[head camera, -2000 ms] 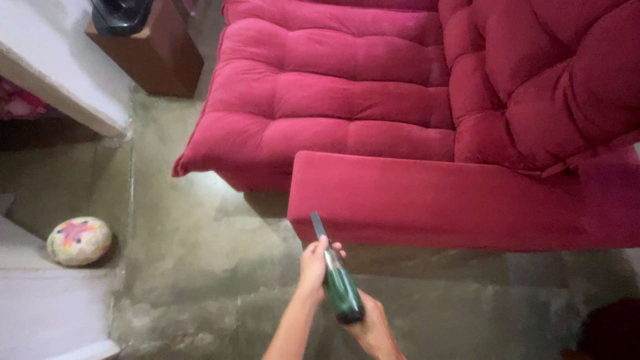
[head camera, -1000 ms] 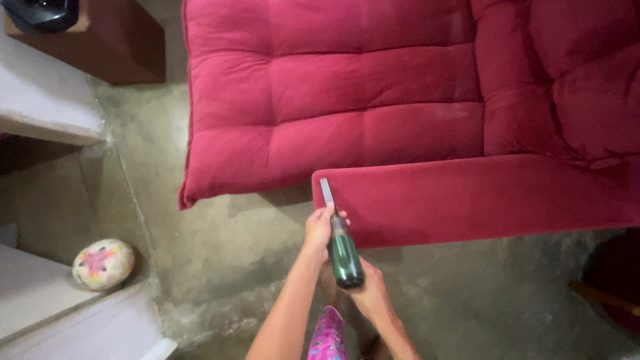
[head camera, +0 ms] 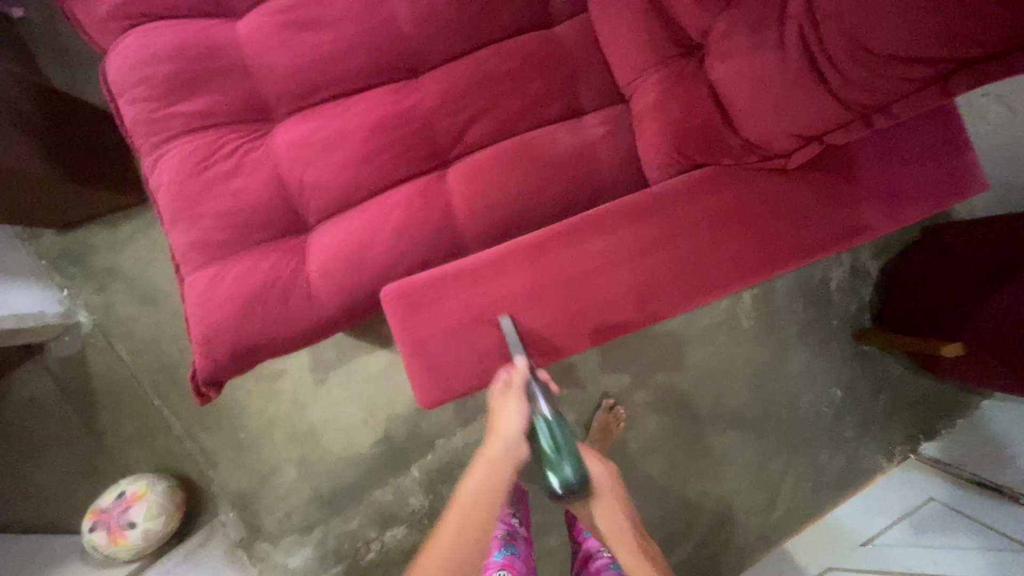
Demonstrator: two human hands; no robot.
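Observation:
A green handheld vacuum cleaner with a narrow grey nozzle is held between my two hands. My left hand is closed around its front end, just behind the nozzle. Near its rear end is my right hand, which supports the body from the right and below; its fingers are mostly hidden. The nozzle points over the red sofa armrest; whether it touches the fabric cannot be told. Beyond lies the tufted red seat cushion.
A round patterned pouf sits on the concrete floor at lower left. A brown box-like piece is at upper left. A dark chair with a wooden part stands at right, and a white door is at lower right.
The view has turned and shifted, so the armrest now slants and the chair and door show at right. Both hands keep their hold on the green device.

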